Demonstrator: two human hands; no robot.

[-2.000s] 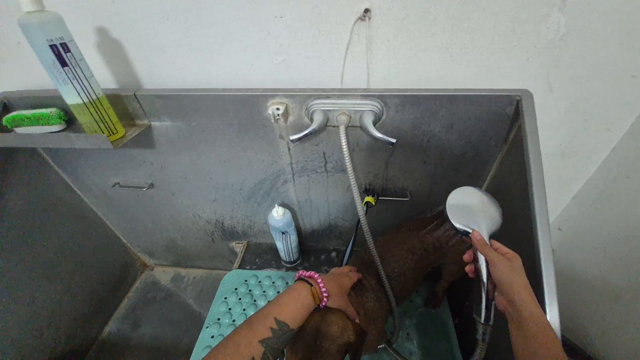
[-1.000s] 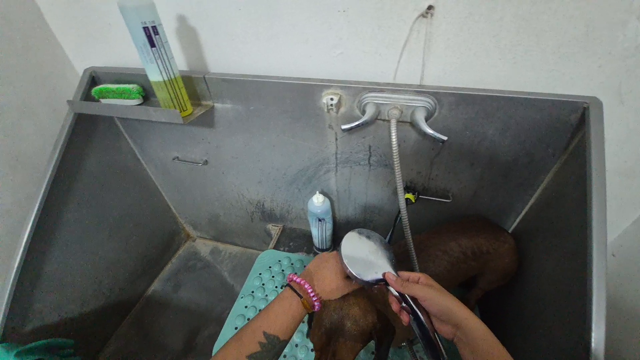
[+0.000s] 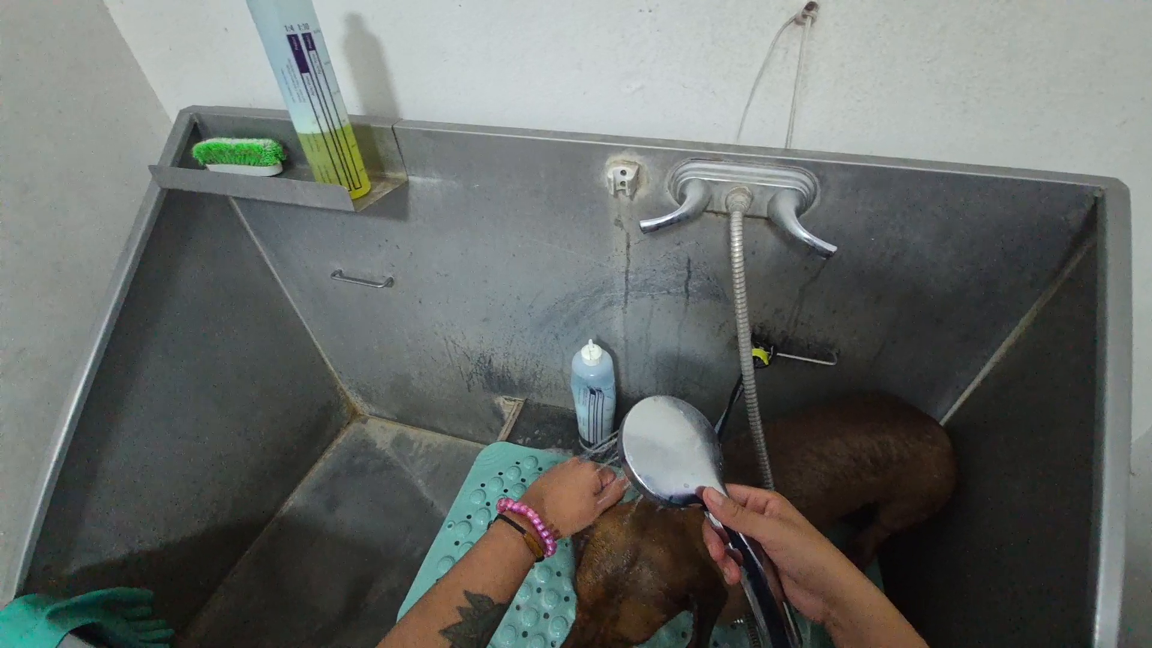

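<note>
My right hand is closed around the handle of a chrome shower head, from which thin jets of water come out to the left. My left hand is beside the brown dog's head, in the spray, with its fingers bent; whether they touch the dog is unclear. The wet dog's body stretches to the right behind the shower head, over a teal rubber bath mat. A metal hose runs down from the wall tap. A squeeze bottle stands behind the mat.
Steel tub walls surround the dog. On a corner shelf are a green-bristled brush and a tall bottle of yellow liquid. A dark tether with a yellow part is at a wall bar. Teal gloves lie lower left.
The shower head has moved left from over the dog's back to beside its head. My left hand has left the dog's neck and is at the left of its head. The view has shifted.
</note>
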